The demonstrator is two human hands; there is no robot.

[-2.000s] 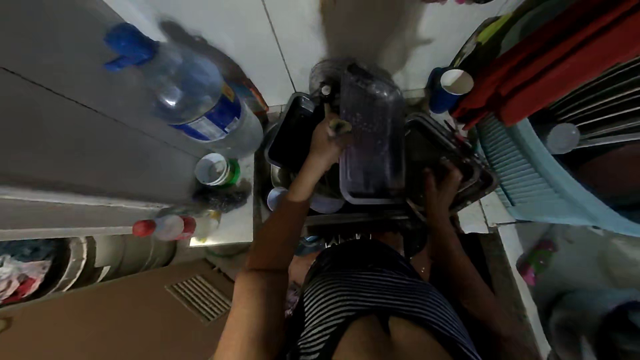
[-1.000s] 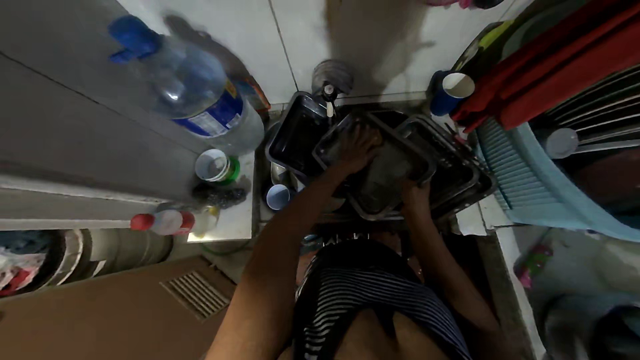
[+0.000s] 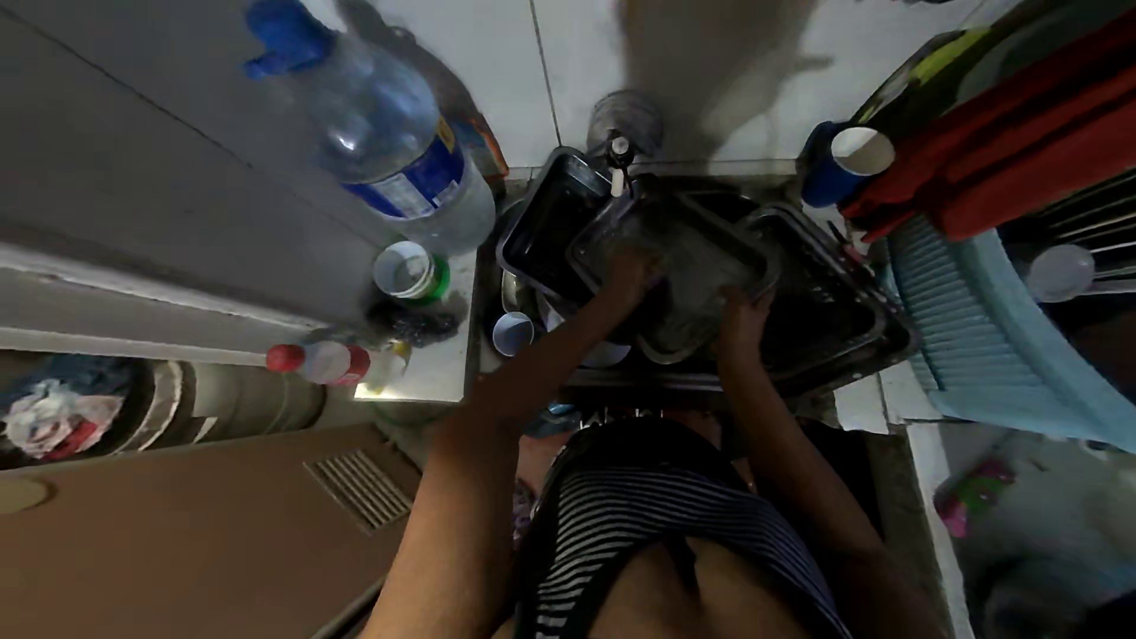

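Observation:
A dark rectangular baking pan [image 3: 710, 257] lies tilted over the sink, between both of my hands. My left hand [image 3: 635, 271] is on the inside of this pan at its left part; whether it holds anything is hidden by blur and shadow. My right hand [image 3: 744, 321] grips the pan's lower right rim. A smaller black loaf pan [image 3: 559, 217] sits to the left, partly beneath it. On the right rests a larger dark tray [image 3: 821, 293]. The faucet [image 3: 619, 160] stands at the wall, just above the pan's upper left edge.
Left of the sink stand a large plastic bottle [image 3: 399, 133], a white cup [image 3: 406, 269] and a red-capped bottle [image 3: 333, 362]. Another cup [image 3: 513, 334] sits in the sink. A blue cup [image 3: 839, 169], a red cloth [image 3: 1003, 151] and a light-blue dish rack [image 3: 985, 328] are at the right.
Two seconds ago the pan stood more upright between my hands; it now lies tilted, its inside facing up. Since one second ago, my left hand has moved down and left within it.

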